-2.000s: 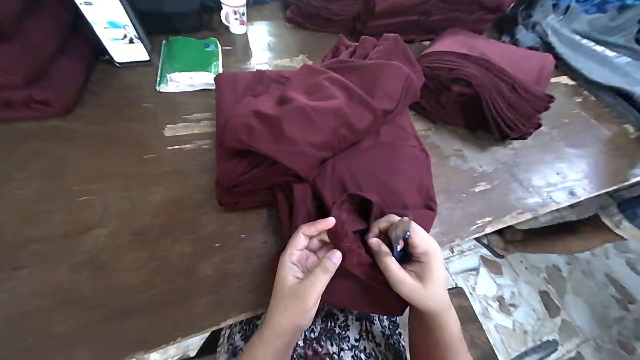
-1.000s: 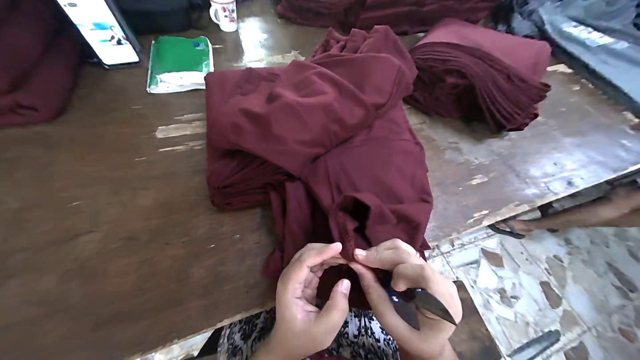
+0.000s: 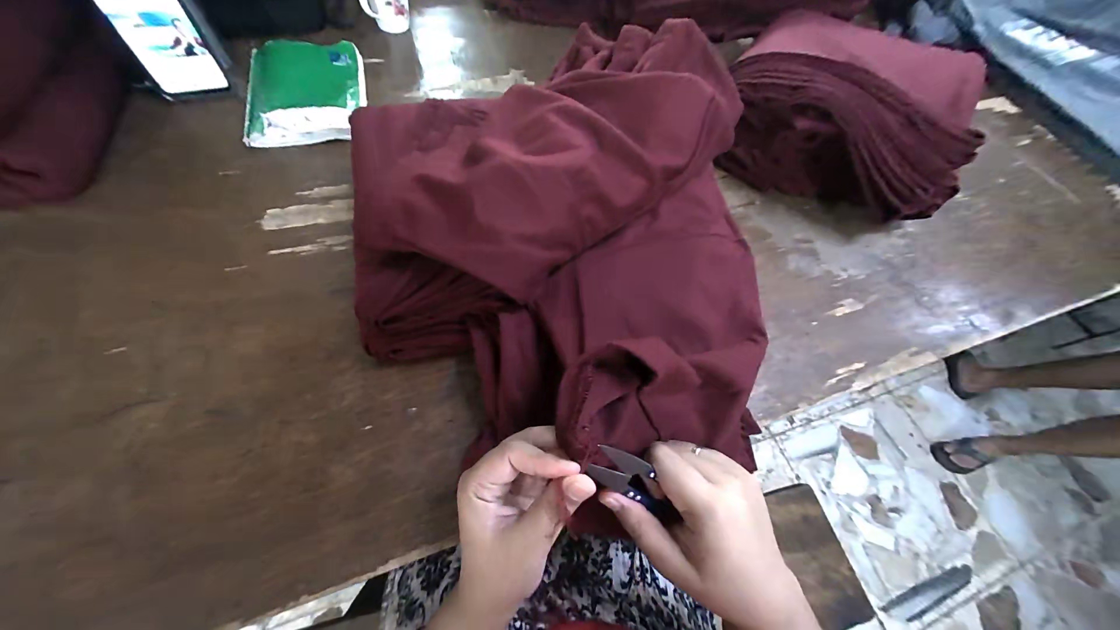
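Note:
A maroon fabric garment (image 3: 665, 289) lies over a folded maroon stack (image 3: 420, 306) and reaches down to the table's front edge. My left hand (image 3: 516, 507) pinches the garment's seam edge, or a thread at it, between thumb and index finger. In my right hand (image 3: 709, 516) are small dark thread snips (image 3: 634, 481). Their two blades stand apart and point left, with the tips close to my left fingertips and the seam. Whether a thread lies between the blades cannot be told.
On the wooden table (image 3: 175, 394) are a green packet (image 3: 306, 87), a propped phone (image 3: 166, 44), a mug (image 3: 387, 13), a folded maroon pile (image 3: 857, 114) and more maroon cloth (image 3: 52, 105) at left. Another person's sandalled feet (image 3: 967, 455) are on the floor at right.
The snips have come forward in my right hand, with their blades now at the seam. One second ago, the fingertips of both hands were together at the garment's edge.

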